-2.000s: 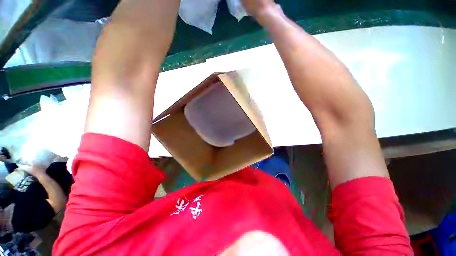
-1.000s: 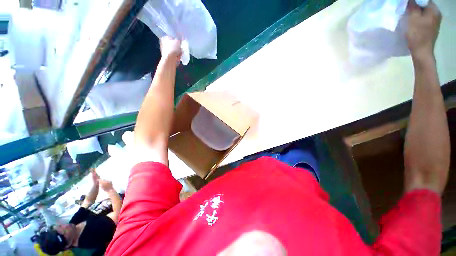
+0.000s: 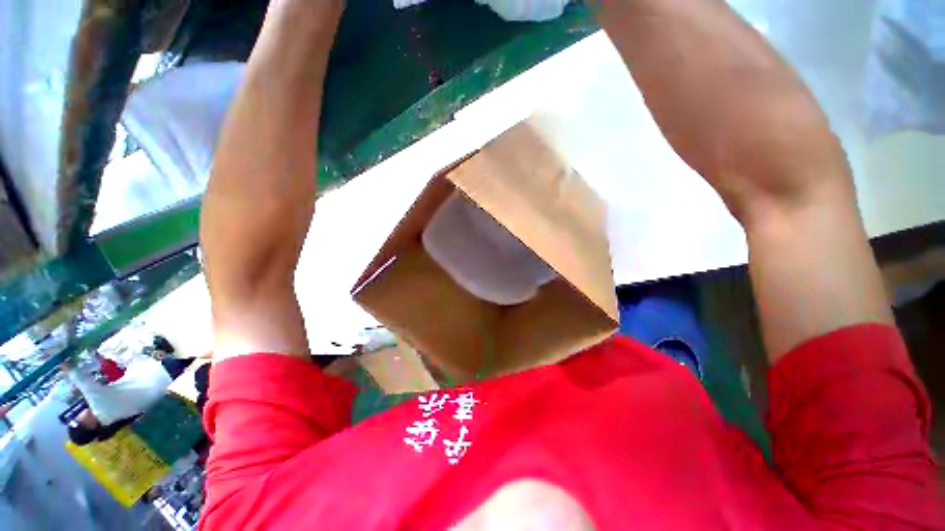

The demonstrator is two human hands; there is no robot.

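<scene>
An open brown carton (image 3: 560, 207) stands tilted in view between my forearms, at the bench's near edge. A pale grey-white rounded shape (image 3: 482, 254), possibly a bowl or inner tray, lies deep inside it. Both my forearms reach up over the conveyor side, and both hands are cut off by the top edge. Part of a white poly bag (image 3: 526, 8) shows at the top edge between the forearms; whether a hand touches it is hidden. A hazy whitish bagged product (image 3: 904, 67) sits on the bench at the far right.
The glossy white bench (image 3: 663, 223) runs diagonally beside the dark green conveyor (image 3: 389, 88). White film (image 3: 187, 109) lies beyond the green rail at upper left. A coworker in black is partly visible at far left, near a yellow crate (image 3: 114, 467). Brown flaps (image 3: 397, 370) show below the carton.
My right hand has left the bagged product on the right and moved up out of view. My left hand, which held a poly bag, is also out of view. The camera view has shifted.
</scene>
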